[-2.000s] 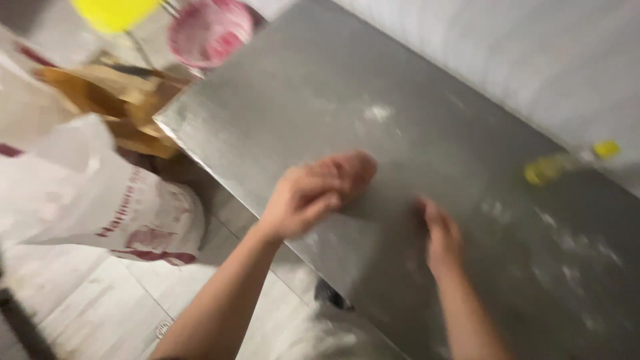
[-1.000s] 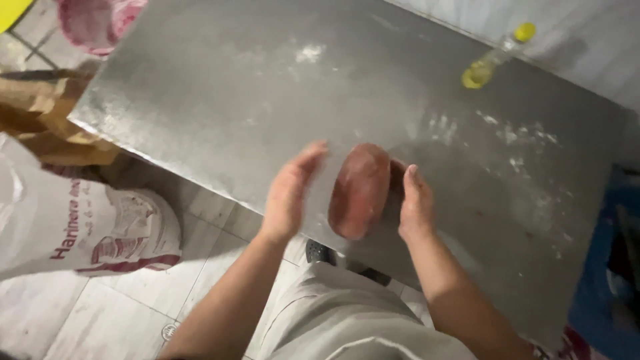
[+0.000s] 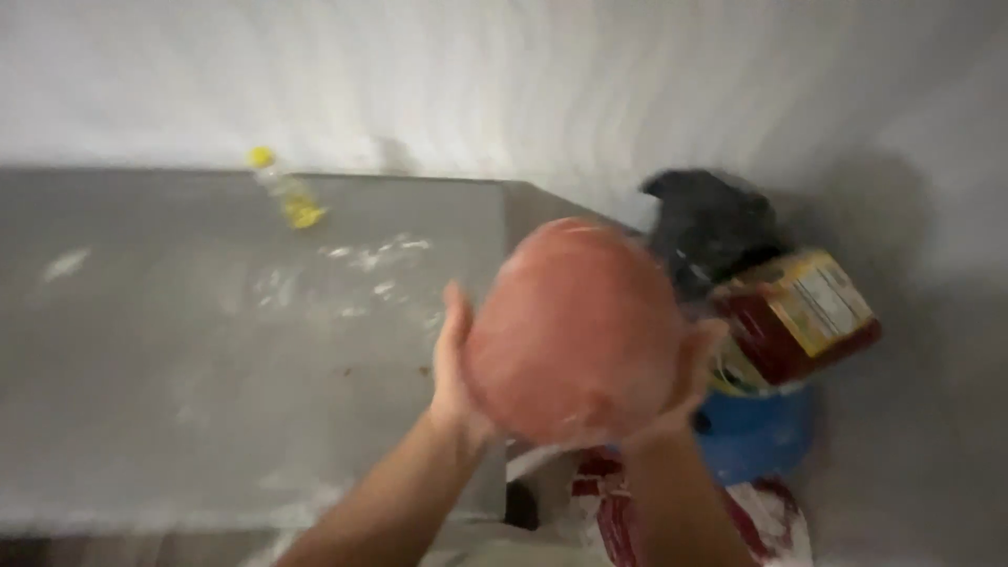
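A large, smooth, rounded lump of pinkish dough point(image 3: 579, 335) is held up between both palms, close to the camera. My left hand point(image 3: 457, 378) presses against its left side, the thumb pointing up. On the right side, my right hand point(image 3: 685, 386) cups it, with its fingers partly hidden behind the lump. Below and to the left lies the grey metal table top point(image 3: 197, 339), streaked with white powder. The lump is over the table's right end and the space beyond it. The picture is somewhat blurred.
A clear bottle with a yellow cap and yellow contents point(image 3: 291, 193) is near the wall at the table's back edge. Right of the table are a black plastic bag point(image 3: 709, 224), a dark red container with a yellow label point(image 3: 795, 315), a blue container point(image 3: 756, 433) and a red-and-white sack point(image 3: 768, 516).
The lump was on the table between my separated hands; now both hands hold it raised, near the table's right end. The view has swung right.
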